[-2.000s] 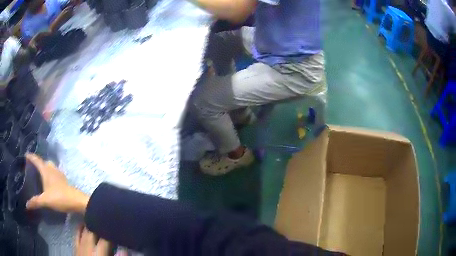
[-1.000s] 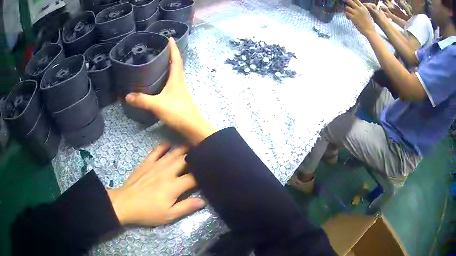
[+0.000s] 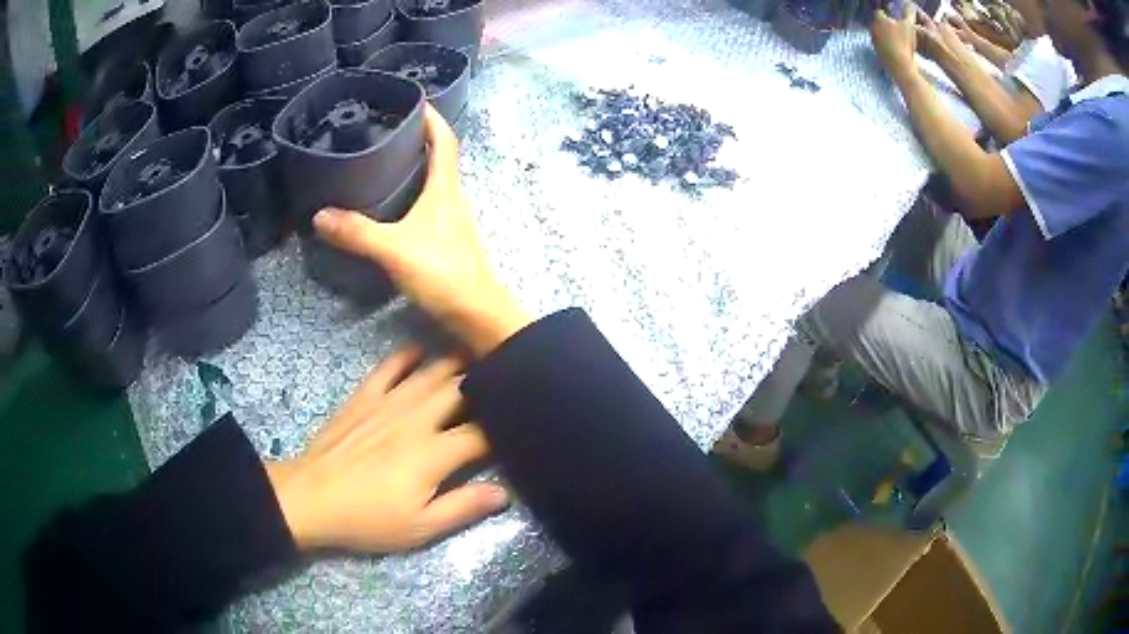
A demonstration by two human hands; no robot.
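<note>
My right hand (image 3: 427,242) is around a stack of dark plastic housings (image 3: 353,149) at the front of the stacked group, thumb on the near side and fingers on the far right side. The top housing is open upward and shows a round ribbed hub. My left hand (image 3: 384,464) lies palm down on the bubble wrap (image 3: 594,322), fingers spread, holding nothing; part of its fingers is hidden by my right sleeve. More stacked housings (image 3: 180,235) stand close together to the left and behind.
A heap of small dark and pale parts (image 3: 650,139) lies mid-table, with a few more small parts (image 3: 796,77) further back. A seated person (image 3: 1028,260) is at the table's right side. An open cardboard carton (image 3: 910,582) stands on the floor at the lower right.
The view has swung left since the earliest frame, bringing the housing stacks and both hands into fuller view. Over the last second my hands have barely moved; the seated person's arms have shifted.
</note>
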